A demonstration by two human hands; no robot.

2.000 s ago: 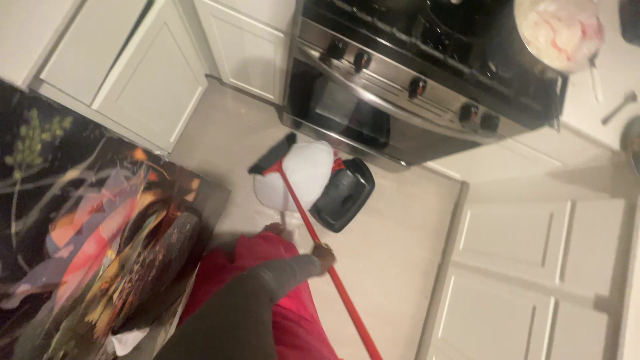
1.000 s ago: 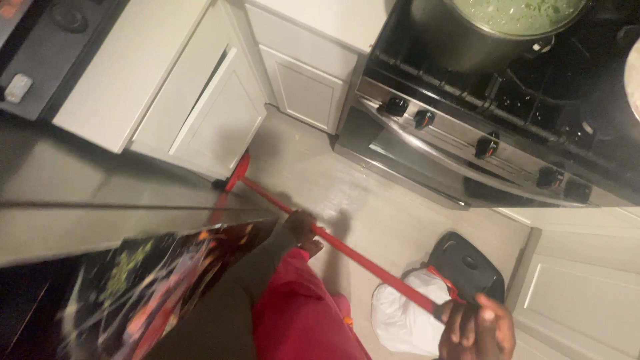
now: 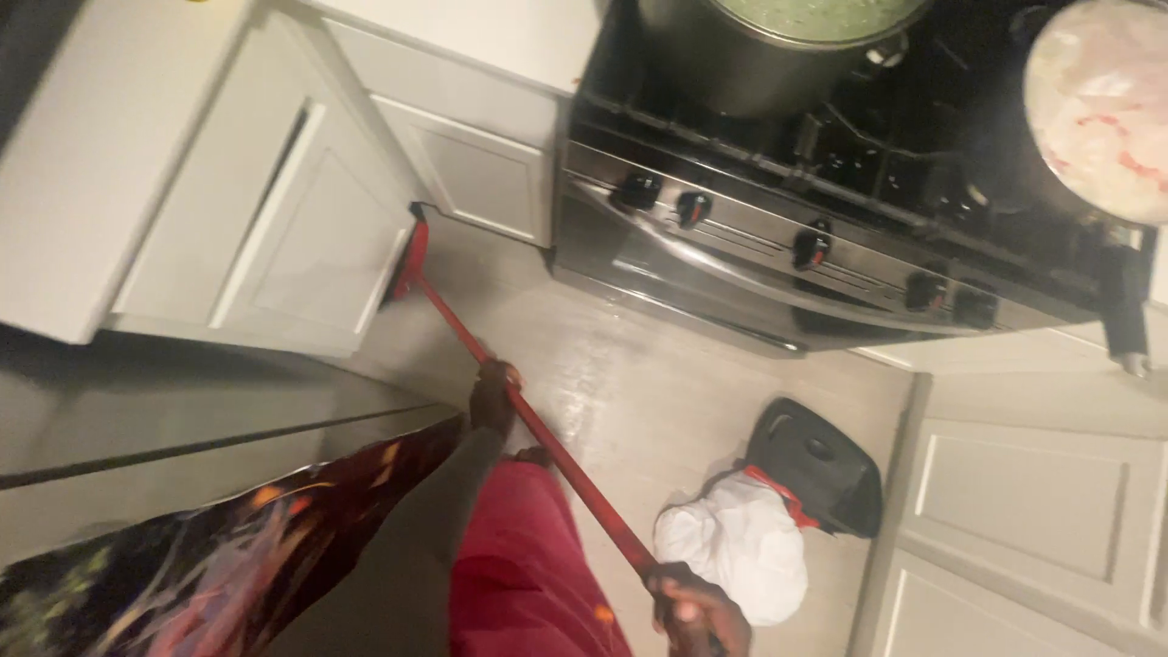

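Observation:
A broom (image 3: 415, 251) with a long red handle runs diagonally across the view. Its red head with dark bristles lies on the floor against the base of a white corner cabinet. My left hand (image 3: 495, 394) is closed around the handle part way down. Lower right, my right hand (image 3: 695, 610) grips the handle near its upper end. Beside that hand a white plastic bag (image 3: 744, 547) with red ties rests on the floor, touching a dark plastic bin lid (image 3: 817, 465).
A stainless steel gas range (image 3: 693, 274) stands ahead, with a large pot (image 3: 730, 68) of green food and a pan (image 3: 1109, 119) of pale food on top. White cabinets (image 3: 1022, 502) flank it. A stainless appliance with a printed cover (image 3: 246, 547) is at lower left.
The broom head has moved from beside the white bag to the corner cabinet's base, then farther up along it. My right hand, not visible two seconds ago, holds the handle. The view has shifted.

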